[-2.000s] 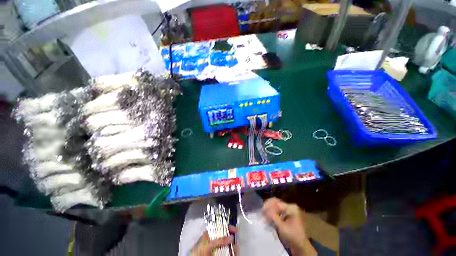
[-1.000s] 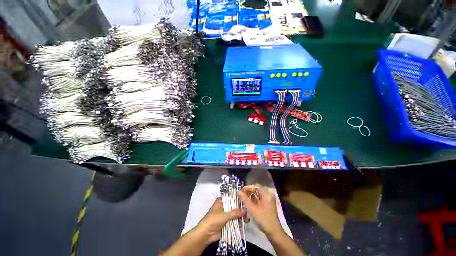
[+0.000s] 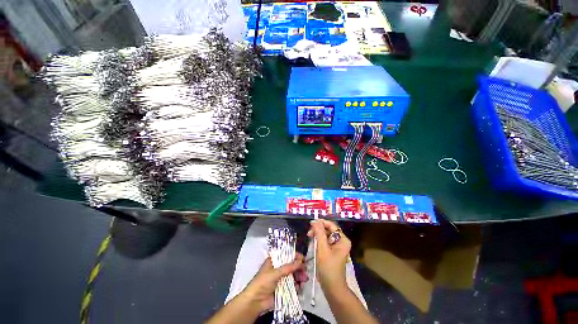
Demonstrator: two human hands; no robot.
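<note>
My left hand (image 3: 269,281) is closed round a bundle of white cables (image 3: 284,272) with silvery ends, held upright above my lap. My right hand (image 3: 329,250) holds a single white cable (image 3: 314,278) by its upper end, just below the blue test fixture bar (image 3: 253,200). The cable hangs down beside the bundle. Its upper tip is close to a red socket board (image 3: 308,207); I cannot tell if it touches. The blue cable tester (image 3: 348,95) has a lit screen, and ribbon test leads (image 3: 350,161) run from it down to the bar.
Stacked white cable bundles (image 3: 184,130) lie on the bench at left. A blue basket (image 3: 491,136) of greyish cables is at right. Pale loops (image 3: 452,169) and red boards (image 3: 326,157) lie near the tester. A green object (image 3: 222,210) is at the bar's left end.
My right hand has moved from the bundle up to the bar with a single cable. The bundle has shifted slightly left in my left hand.
</note>
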